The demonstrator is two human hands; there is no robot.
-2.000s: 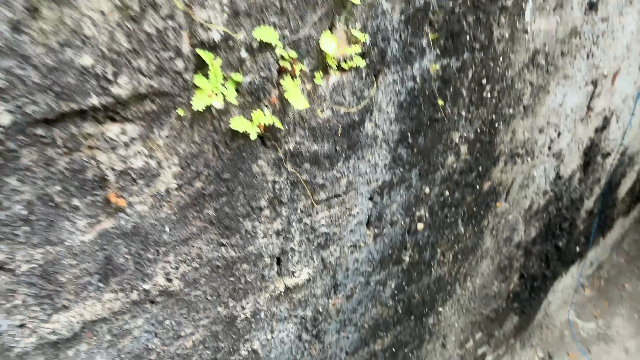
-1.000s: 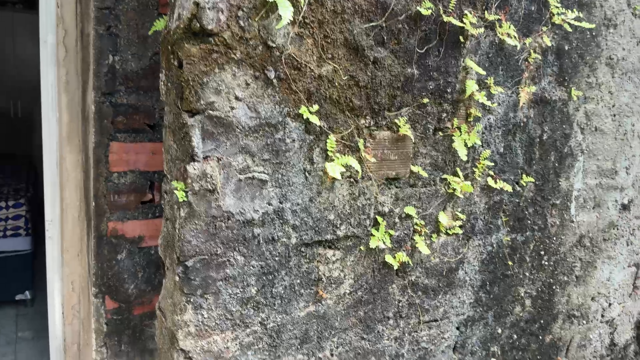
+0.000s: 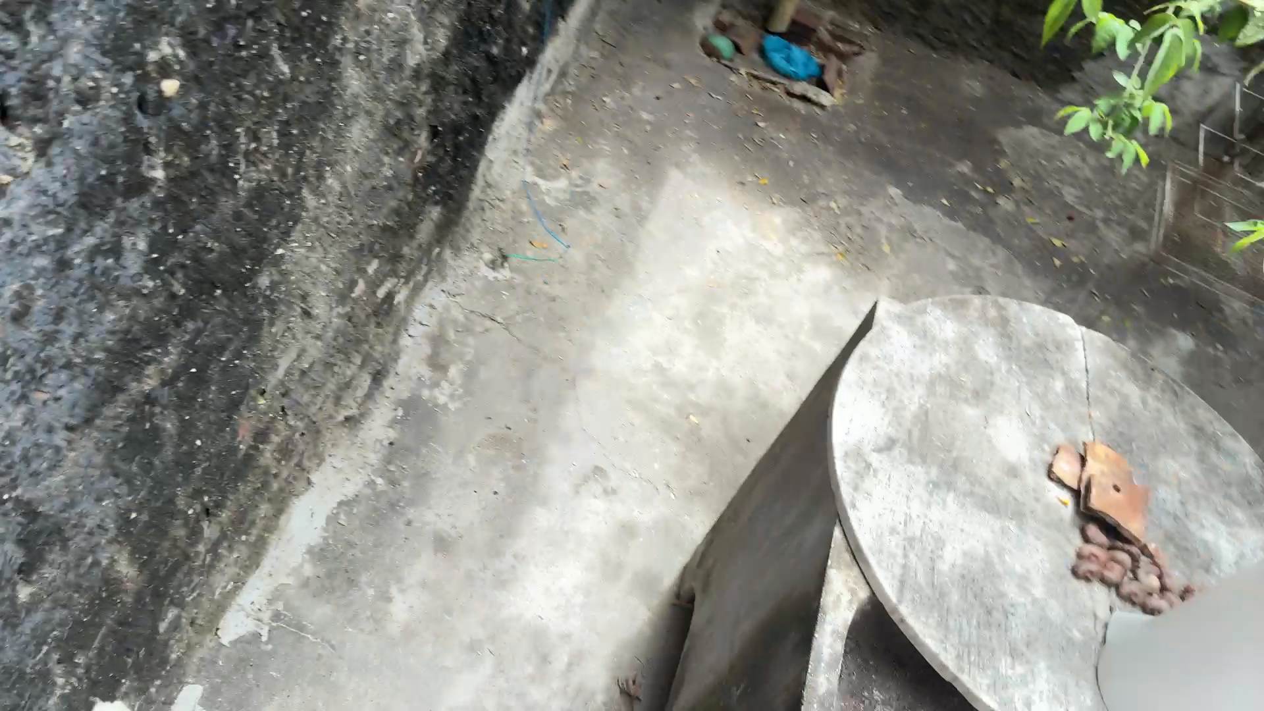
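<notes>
Neither my left hand nor my right hand is in view. At the lower right a round concrete slab (image 3: 968, 474) with a crack across it lies on a grey concrete base (image 3: 760, 553). On the slab are broken reddish-brown clay pieces (image 3: 1116, 494) and a heap of rounded brown lumps (image 3: 1136, 573), whose kind I cannot tell. A smooth pale grey object (image 3: 1195, 652) partly covers the slab at the lower right edge.
A rough, dark-stained wall (image 3: 197, 346) rises at the left. Beside it runs a concrete floor (image 3: 553, 444) with thin blue cord (image 3: 543, 217) and scattered leaves. Blue plastic (image 3: 790, 57) lies among rubble at the top; a leafy branch (image 3: 1136, 99) hangs at the upper right.
The view has swung from the wall with small ferns and a brick-edged doorway down to the floor and the round slab. No hand shows in any frame.
</notes>
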